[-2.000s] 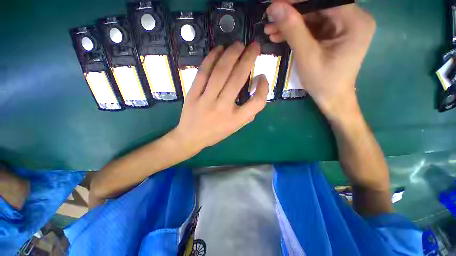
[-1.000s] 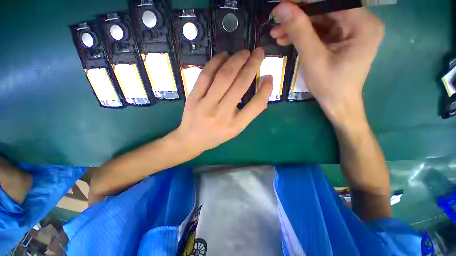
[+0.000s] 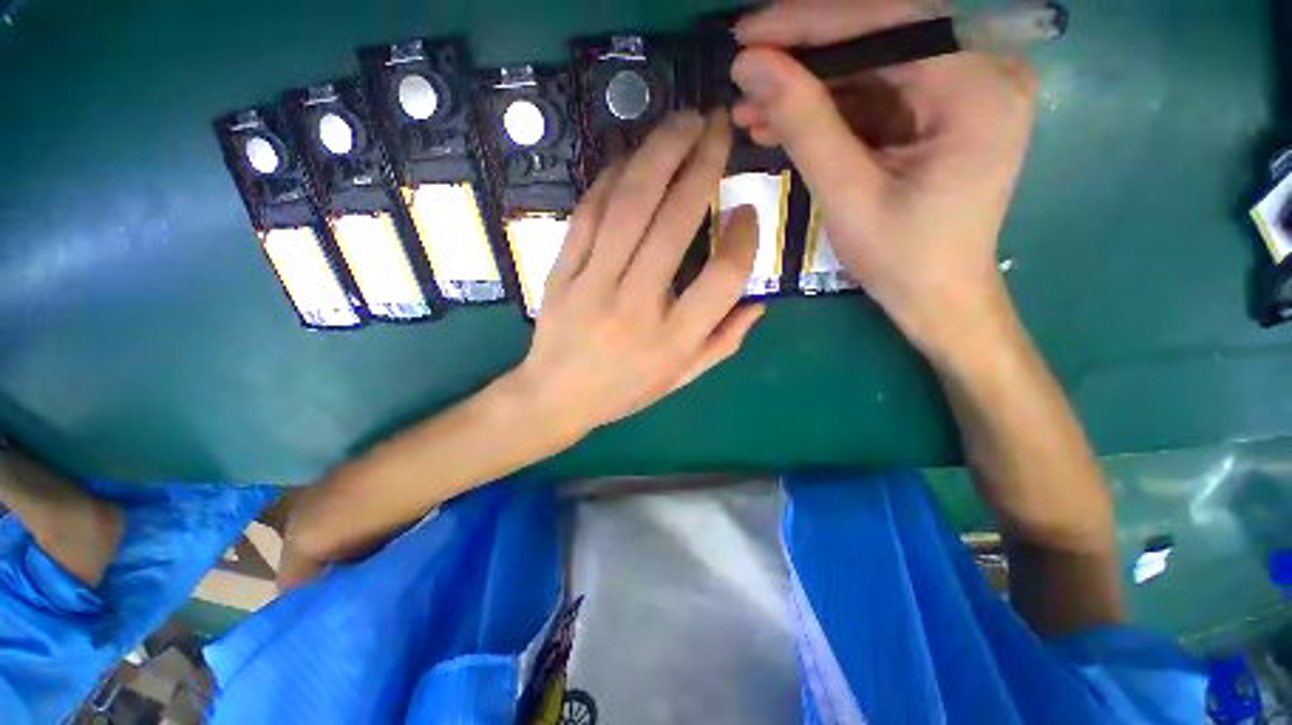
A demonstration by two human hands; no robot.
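Note:
Several black device housings (image 3: 390, 160) lie side by side in a row on the green bench. Each visible one has a round disc at its far end and a white battery (image 3: 454, 241) with yellow edges at its near end. My left hand (image 3: 631, 276) rests over the housings right of the row's middle, fingertips on one with a grey disc (image 3: 628, 95) and its right neighbour. My right hand (image 3: 900, 170) holds a black pen-like tool (image 3: 886, 51) over the far end of that neighbour. The tool's tip is hidden by the fingers.
The green bench (image 3: 425, 404) extends around the row. More black-and-white units (image 3: 1275, 227) lie at the far right edge, cut off. Another person's arm in a blue sleeve (image 3: 156, 545) is at the lower left. Blue objects (image 3: 1233, 691) show at the lower right.
The row sits slightly lower in the picture. My right hand remains at the same housing's far end, with the tool at a slightly changed angle. My left hand stays on the housings.

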